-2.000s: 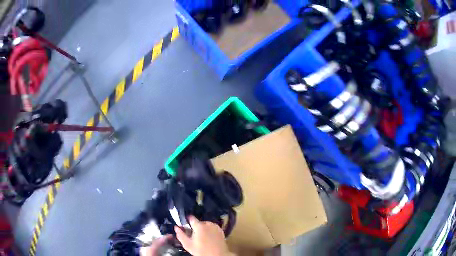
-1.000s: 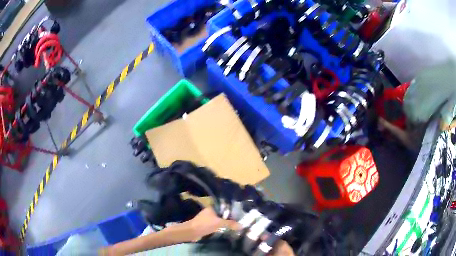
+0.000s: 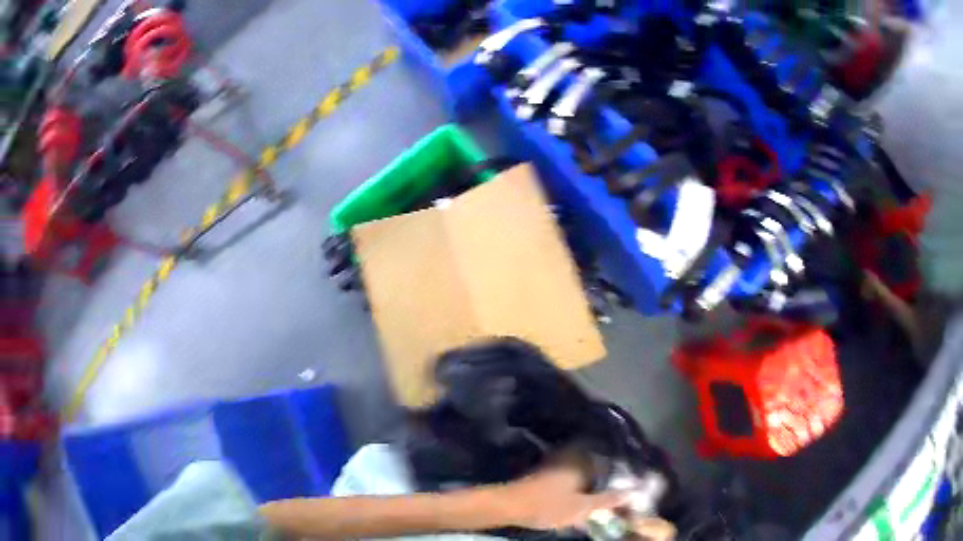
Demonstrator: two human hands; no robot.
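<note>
A bundle of black headphones [image 3: 507, 412] is at the bottom centre, blurred, over the near edge of the creased tan cardboard sheet [image 3: 475, 264]. My left hand [image 3: 565, 495] reaches in from the lower left and is closed on the bundle at its lower side. A small blurred skin-coloured patch beside silver-white bands at the bottom edge may be part of my right hand [image 3: 657, 528], but its grip cannot be made out. The cardboard lies over the green bin [image 3: 407, 174], whose far left part shows.
A large blue bin [image 3: 623, 227] with headphones hung on its rims stands at upper right. A red stool [image 3: 771, 391] is at right, another blue bin [image 3: 275, 433] at lower left. A rack with red parts [image 3: 158, 48] and floor tape [image 3: 238, 190] are at left.
The view has swung, bringing the lower-left blue bin into view. The headphone bundle has moved right, off the green bin's left side, with my left hand on it.
</note>
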